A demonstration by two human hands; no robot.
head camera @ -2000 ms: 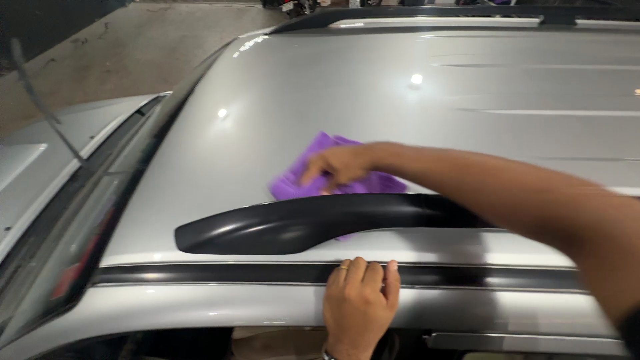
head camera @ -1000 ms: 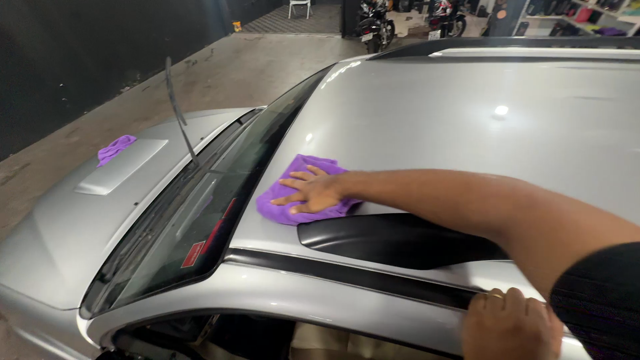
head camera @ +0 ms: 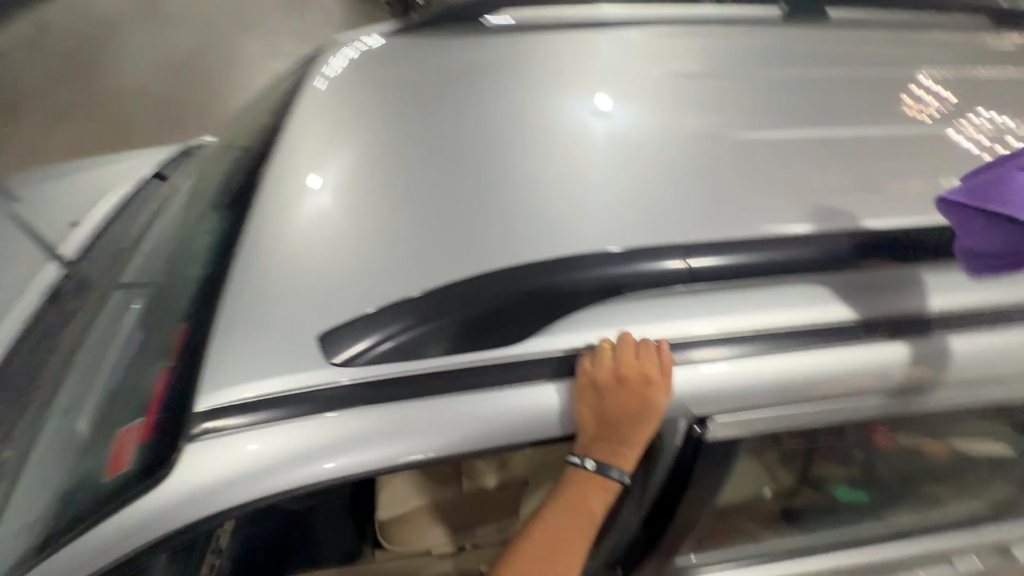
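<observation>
My left hand point(head camera: 624, 392), with a ring and a dark wristband, has its fingers hooked over the black roof trim strip point(head camera: 480, 383) above the side window of a silver car. Beside it, on the roof point(head camera: 496, 176), runs a black roof rail point(head camera: 512, 300). A purple cloth point(head camera: 988, 216) enters at the right edge of the view, over the rail, and is cut off by the frame. My right hand is out of view, so its hold on the cloth cannot be seen.
The windshield point(head camera: 152, 296) slopes down at the left towards the hood point(head camera: 88, 188). A second roof rail point(head camera: 640, 16) lies along the far side. Below my left hand are the open front window and the rear side glass point(head camera: 864, 480).
The purple cloth has moved from the front of the roof, under my right hand, to the right edge. My right hand has left the view. The camera view has swung considerably.
</observation>
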